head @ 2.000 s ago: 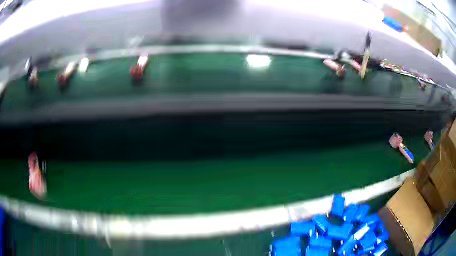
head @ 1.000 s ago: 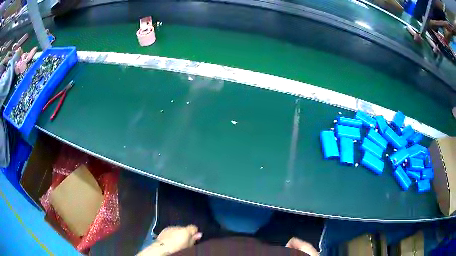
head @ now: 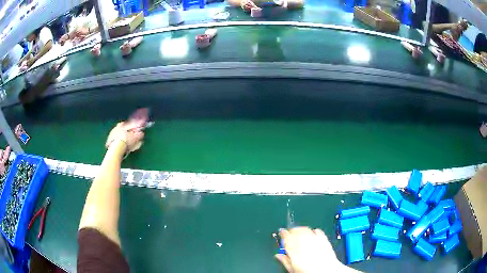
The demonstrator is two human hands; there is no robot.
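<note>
My left hand (head: 125,137) reaches over the green conveyor and is closed on a pink handheld fan (head: 140,117), which is blurred. My right hand (head: 307,249) is over the dark green bench at the lower middle. A small blue piece, likely a battery (head: 281,246), shows at its fingertips; most of it is hidden by the hand. Loose blue batteries (head: 385,232) lie in a pile just right of my right hand.
A blue parts bin (head: 33,200) with small pieces and red-handled pliers (head: 40,219) are at left. A cardboard box (head: 474,208) is at right. A white strip (head: 240,183) edges the conveyor (head: 267,144). Fans lie on the far belt; people sit beyond.
The view has shifted up toward the conveyor. My hands have come up from below the bench edge: the left onto a fan on the conveyor, the right beside the battery pile with a blue piece.
</note>
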